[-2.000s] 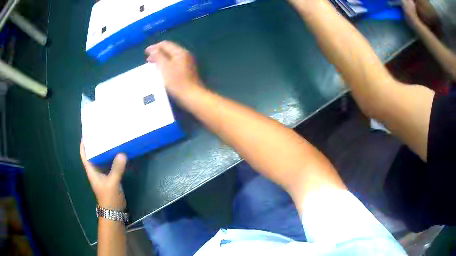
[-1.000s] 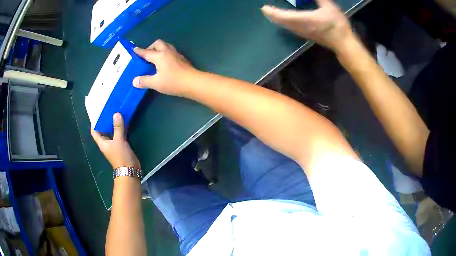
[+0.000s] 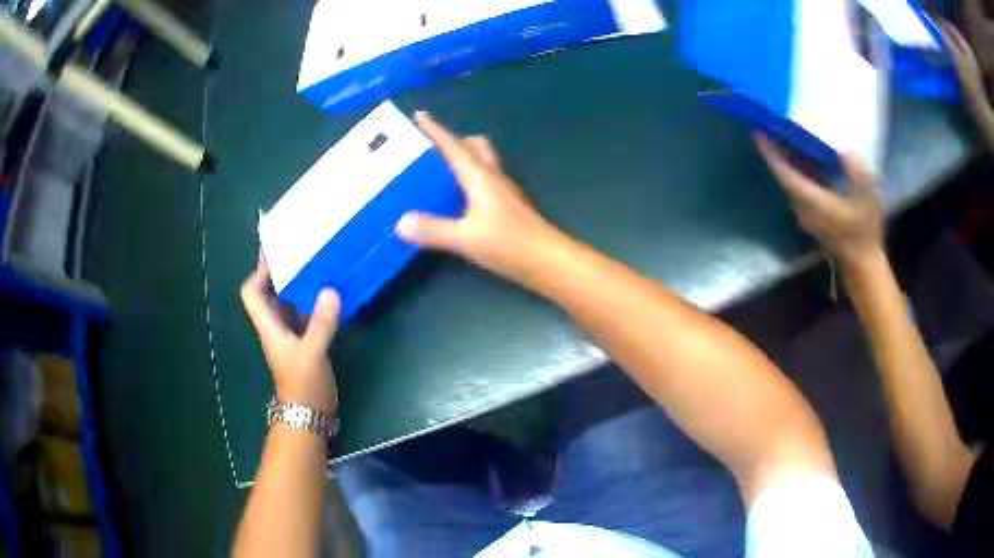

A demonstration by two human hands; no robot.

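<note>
A blue and white retail box [image 3: 365, 213] is tilted over the dark green bench, its white face with a small dark picture up and left, its blue side towards me. My left hand [image 3: 294, 338] holds its lower left end, thumb on the blue side, a metal watch band on the wrist. My right hand [image 3: 474, 207] holds its upper right end, thumb on the blue side and fingers at the far edge. The box looks closed; its underside is hidden.
A row of blue and white boxes [image 3: 469, 60] lies at the far side of the bench [image 3: 523, 360]. At right another person's hand [image 3: 834, 213] holds a blurred blue and white carton [image 3: 763, 65]. Cream shelf legs [image 3: 136, 120] stand at the left.
The box was lying with its white face up two seconds ago and is now tilted, blue side towards me, in both hands. The neighbour's hand now holds a carton. The camera view has shifted.
</note>
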